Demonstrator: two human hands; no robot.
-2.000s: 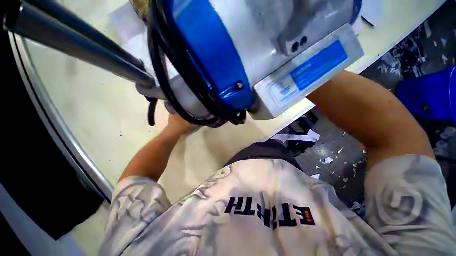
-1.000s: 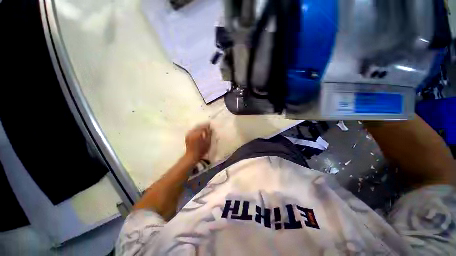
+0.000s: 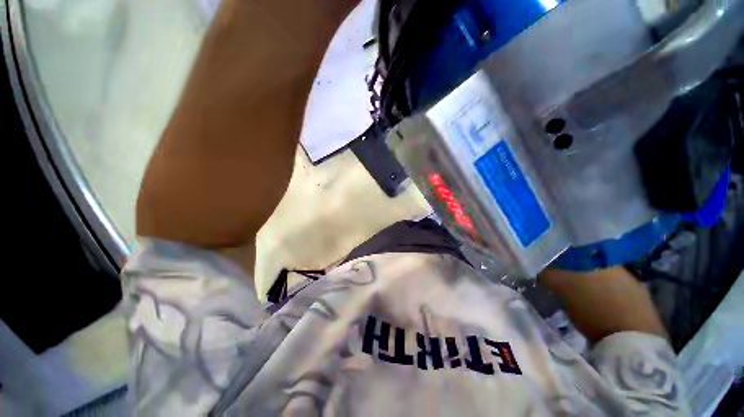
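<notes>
The blue and silver cutting machine [image 3: 604, 106] fills the upper right, tilted. Its control box [image 3: 481, 179] shows red digits and a blue label. Part of the grey base plate [image 3: 382, 167] shows at the machine's left, beside the pale lilac paper marker [image 3: 338, 102] with a thin dark edge. My left forearm reaches up across the picture's upper left, and my left hand is cut off by the top edge. My right forearm goes behind the machine, which hides my right hand.
The cream-white table [image 3: 343, 212] has a curved metal rail [image 3: 61, 163] at left. Black strips [image 3: 281, 285] lie at its near edge by my shirt. Black cable loops hang on the machine's left side. A dark floor shows at right.
My left arm has moved from low over the table to reach up and forward. The machine has turned, so its control box is now slanted and its red digits face me.
</notes>
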